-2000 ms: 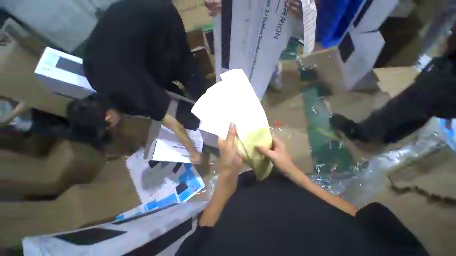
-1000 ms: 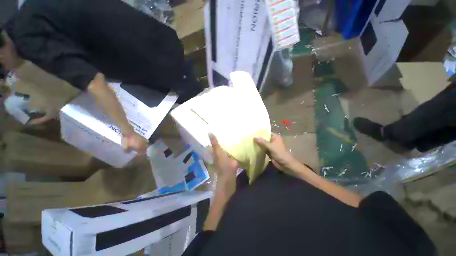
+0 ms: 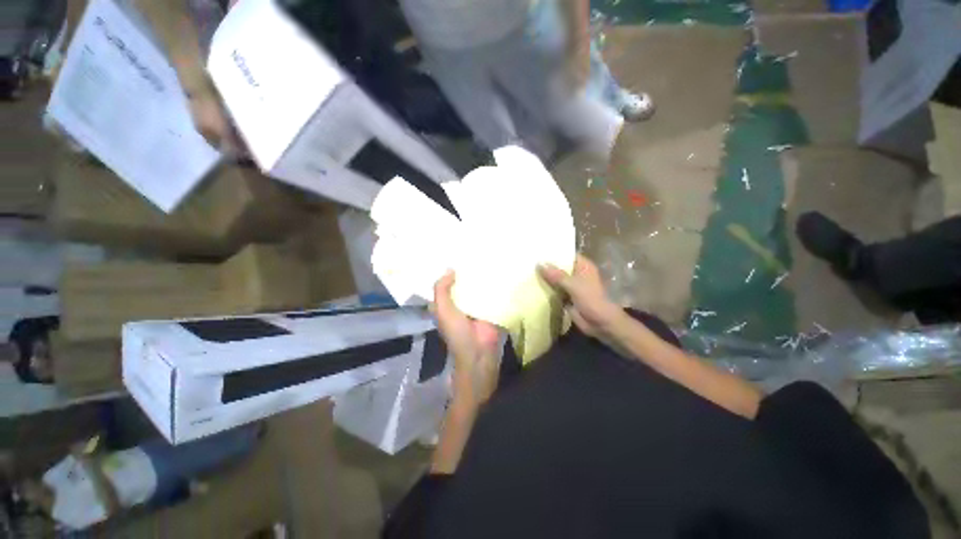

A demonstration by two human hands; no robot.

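Observation:
A pale yellow label sheet [image 3: 483,247] is held in front of my body. It looks glaring white over most of its area and yellow at its lower end. My left hand [image 3: 471,342] grips its lower left edge. My right hand [image 3: 582,298] grips its lower right edge, with the thumb on top. The sheet looks bent or folded, and glare hides any stickers on it. A white carton [image 3: 306,111] with black product pictures extends behind the sheet's upper left edge; I cannot tell whether they touch.
A long white carton [image 3: 285,363] lies at left. Another person's hand [image 3: 216,124] is beside the white cartons at upper left. A person's shoe [image 3: 827,240] is at right. Cardboard [image 3: 669,137] and scraps cover the green floor [image 3: 743,279]. Shiny plastic wrap [image 3: 896,353] lies at right.
The view has shifted. The upright carton and orange-edged sheet at the top are gone from view. The carton at upper left now stands higher in view. Both hands still hold the sheet.

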